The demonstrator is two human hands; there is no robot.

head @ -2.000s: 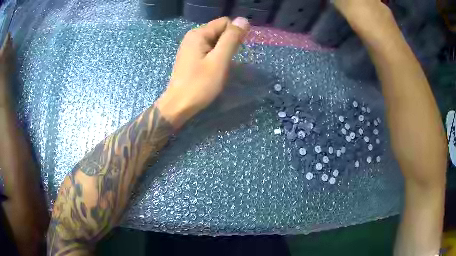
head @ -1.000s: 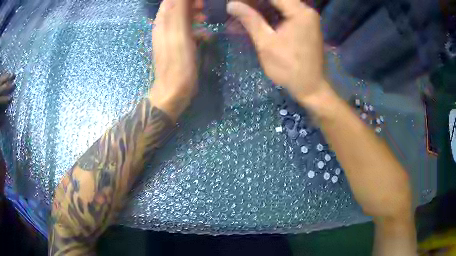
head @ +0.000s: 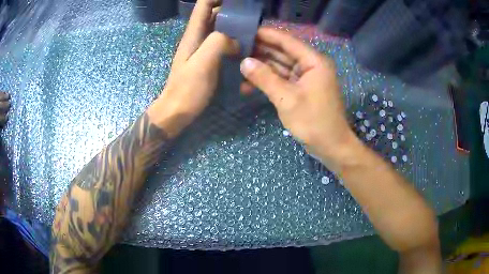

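Observation:
A dark grey plastic housing (head: pixel 240 27) is held at the top centre, above the bubble wrap. My left hand (head: pixel 201 72) grips it from the left. My right hand (head: pixel 300 85) is at its right side, fingers curled around its lower right edge, thumb apart from it; whether the fingers touch it or hold a small part is blurred. Small dark knobs with pale round tops (head: pixel 383 127) lie loose to the right of my right wrist; some are hidden under my forearm.
Bubble wrap (head: pixel 230 192) covers the bench. Stacked dark housings (head: pixel 407 37) stand along the far right edge, by a pink-red strip (head: pixel 332 36). A dark item with an orange edge (head: pixel 457 120) lies at right. Another person's hand (head: pixel 4 107) shows at far left.
My left hand was empty at the bench's far side; now it holds a housing. My right hand has come from the stacks to the housing, and both are now lower in view.

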